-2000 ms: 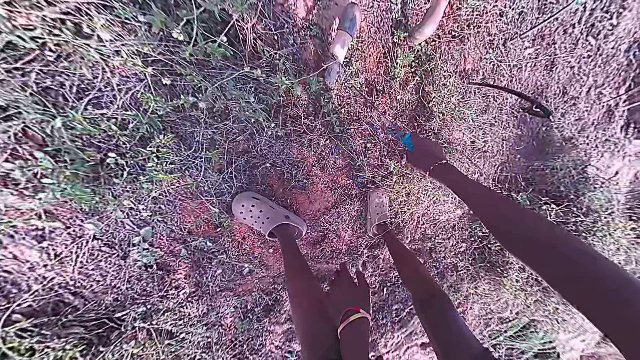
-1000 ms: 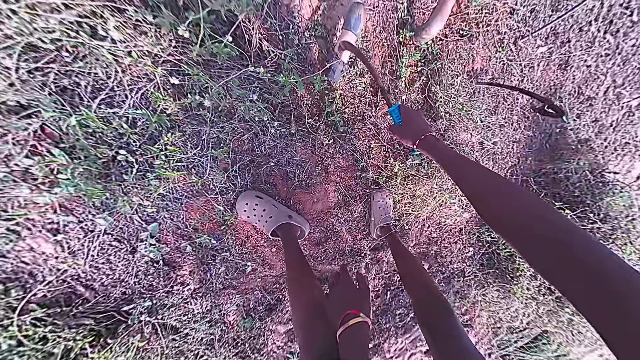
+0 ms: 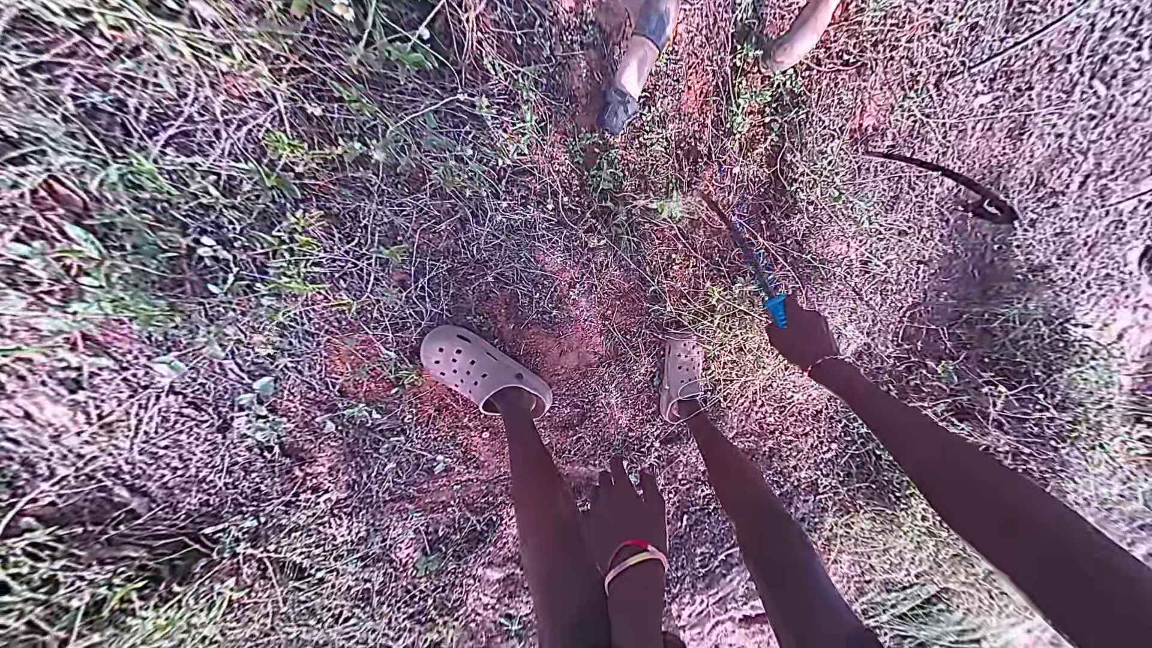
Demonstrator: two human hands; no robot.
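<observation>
My right hand (image 3: 803, 337) is closed around the blue handle (image 3: 776, 310) of a thin, dark blade, perhaps a sickle (image 3: 749, 243). The blade points up and left, low over the dry grass, and its tip is hard to make out. My left hand (image 3: 627, 506) hangs between my lower legs with its fingers apart and holds nothing; bands circle its wrist. Light perforated clogs are on my feet, the left clog (image 3: 481, 367) angled to the left and the right clog (image 3: 681, 376) near the blade hand.
Dry grass and low weeds (image 3: 297, 243) cover reddish soil. A curved dark object (image 3: 963, 184) lies on the ground at the upper right. At the top edge are a light and grey limb-like object (image 3: 637, 67) and a second pale one (image 3: 804, 36), both unclear.
My right hand has moved the blade, which reached up toward the pale object at the top a second ago, down closer to the grass ahead of my right clog. My left hand has hardly moved.
</observation>
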